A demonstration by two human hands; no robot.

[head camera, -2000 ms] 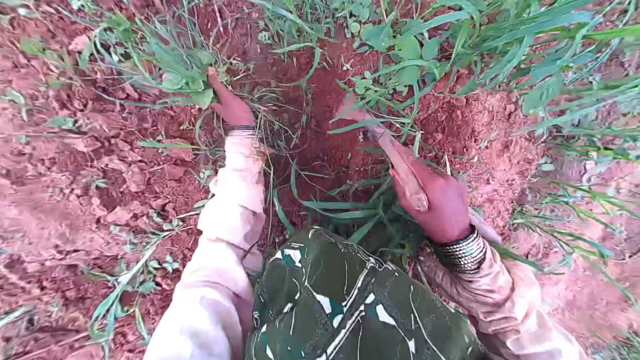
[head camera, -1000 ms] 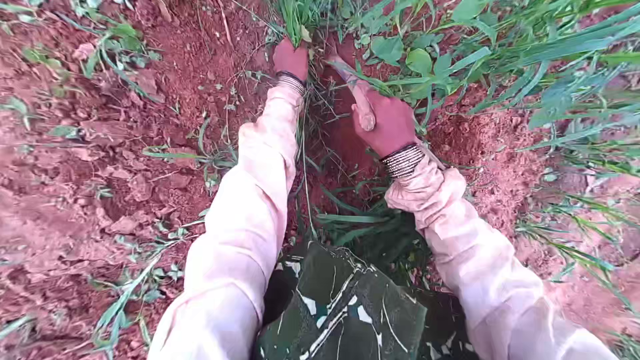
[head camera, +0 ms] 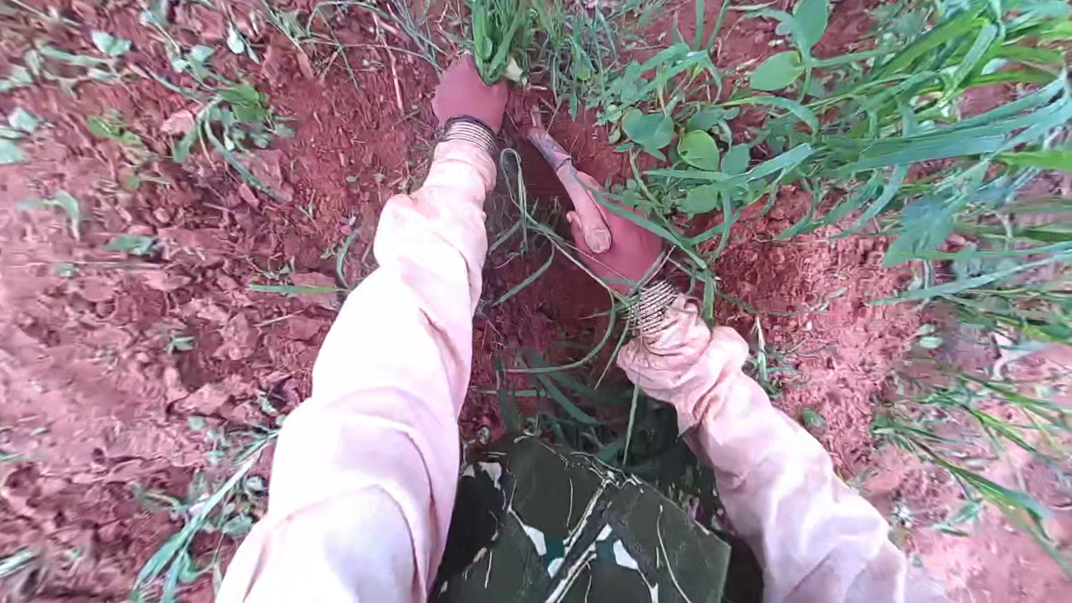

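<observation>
At the top centre, my left hand (head camera: 471, 94) is closed around a clump of green grass (head camera: 496, 38), with the blades rising above the fist. Below and to the right of it, my right hand (head camera: 618, 243) grips the wooden handle (head camera: 582, 201) of a small hand tool. The tool's narrow head (head camera: 536, 126) points up and left, close beside my left fist; its tip is partly lost against the soil, and its exact kind cannot be told. Long grass blades lie across my right hand and wrist. Bangles circle both wrists.
Reddish clods of soil (head camera: 209, 335) with small weeds spread over the left. Tall grass (head camera: 946, 159) and broad-leaved plants (head camera: 698, 151) stand at the upper right. Dark green patterned cloth (head camera: 586, 528) covers my lap, with grass blades lying just in front of it.
My left hand has moved right and up from the weeds at the upper left, and now grasps a grass clump. My right hand, still holding the tool, has moved left and up towards it.
</observation>
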